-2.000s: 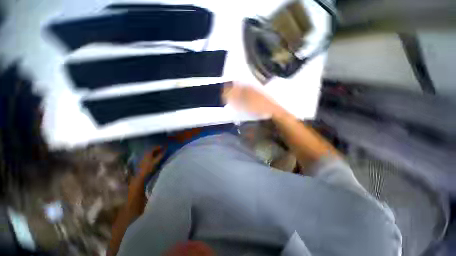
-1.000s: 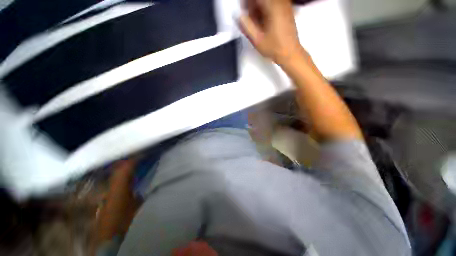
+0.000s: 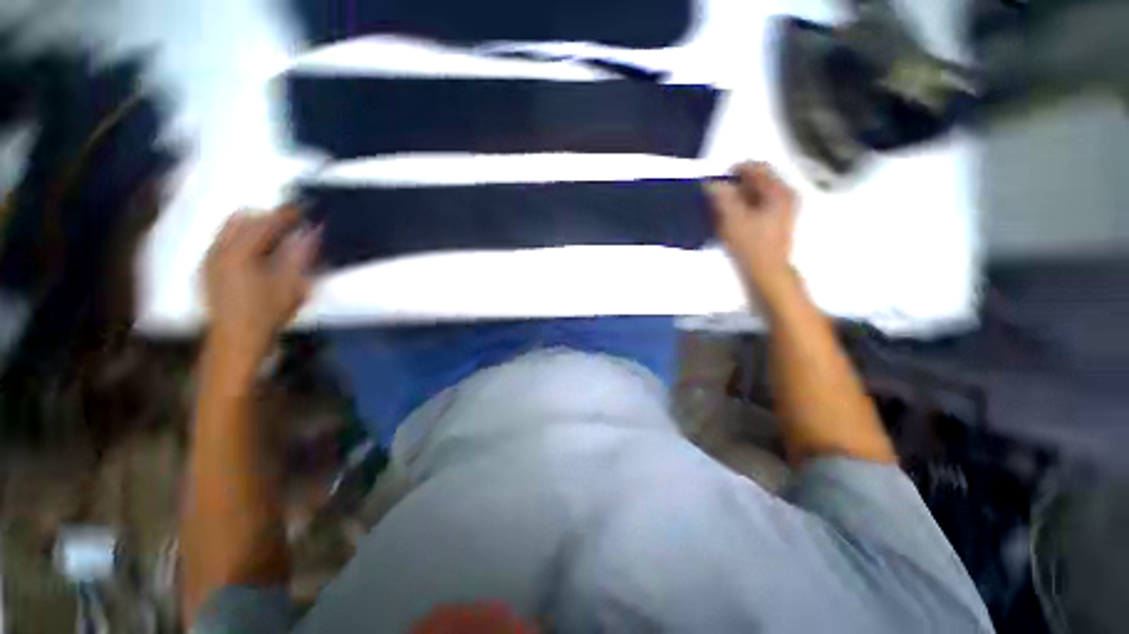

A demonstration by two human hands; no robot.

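Several dark fabric strips lie roughly parallel on the white cloth-covered table [image 3: 867, 266]. The nearest dark strip [image 3: 514, 218] lies crosswise near the front edge. My left hand [image 3: 263, 266] holds its left end, fingers closed on the corner. My right hand [image 3: 755, 213] pinches its right end at the upper corner. A second dark strip [image 3: 501, 115] lies just beyond it, and a wider dark piece [image 3: 495, 19] is cut off by the top edge. The picture is blurred.
A dark iron [image 3: 854, 93] stands at the back right of the table, partly blurred. Dark cloth [image 3: 74, 198] is heaped at the left. A blurred brownish heap [image 3: 124, 458] lies on the floor at lower left, with a small white item [image 3: 87, 554].
My left hand has come up from below the table edge onto the nearest strip's left end. My right hand has come back from farther over the table to its right end. The view has shifted.
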